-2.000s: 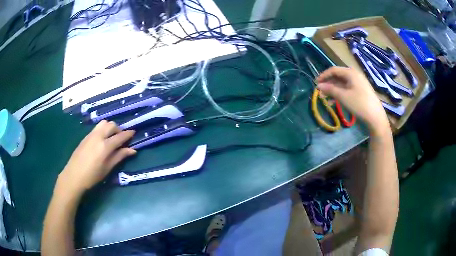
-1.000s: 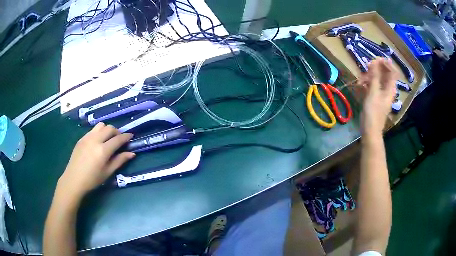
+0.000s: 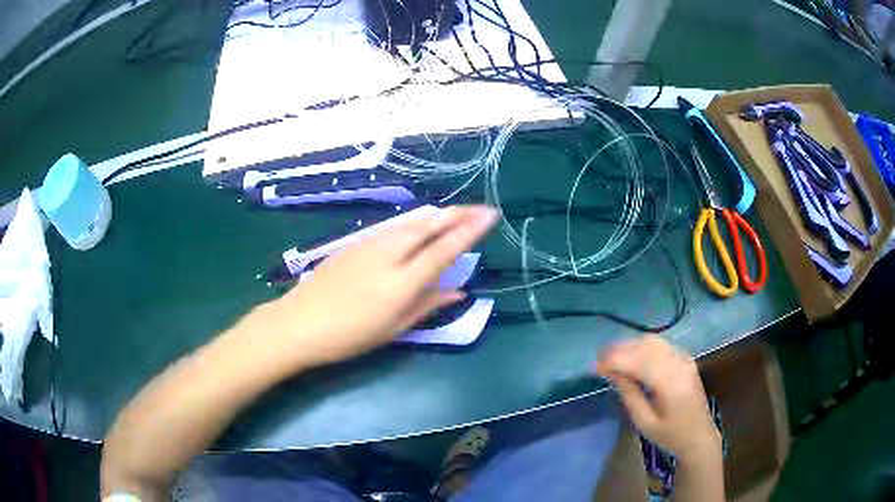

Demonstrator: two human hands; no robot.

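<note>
Several white and pale lavender pens with black undersides lie on the green bench. Two are at the back [image 3: 339, 193]; the others, such as the front one [image 3: 461, 328], are partly under my left hand [image 3: 388, 284]. Its fingers stretch over them and its thumb is near their curved tails; its grip is hidden. My right hand [image 3: 662, 387] is blurred at the bench's front edge, fingers bent; I cannot tell if it holds anything. A blurred whitish strand [image 3: 531, 270] shows between the hands. A clear filament coil [image 3: 496, 196] lies behind it, with thin black cables [image 3: 643, 325].
Yellow and red scissors [image 3: 728, 250] and a blue-handled tool [image 3: 724, 157] lie at right, beside a carton tray [image 3: 819, 298] of pens. A perforated white panel [image 3: 294, 78] with black cables is behind. A light blue container [image 3: 77, 201] and white cloth [image 3: 25, 294] are at left.
My left hand has moved right along the pens towards their tails. My right hand has left the carton tray and come down to the front edge. The view has shifted left.
</note>
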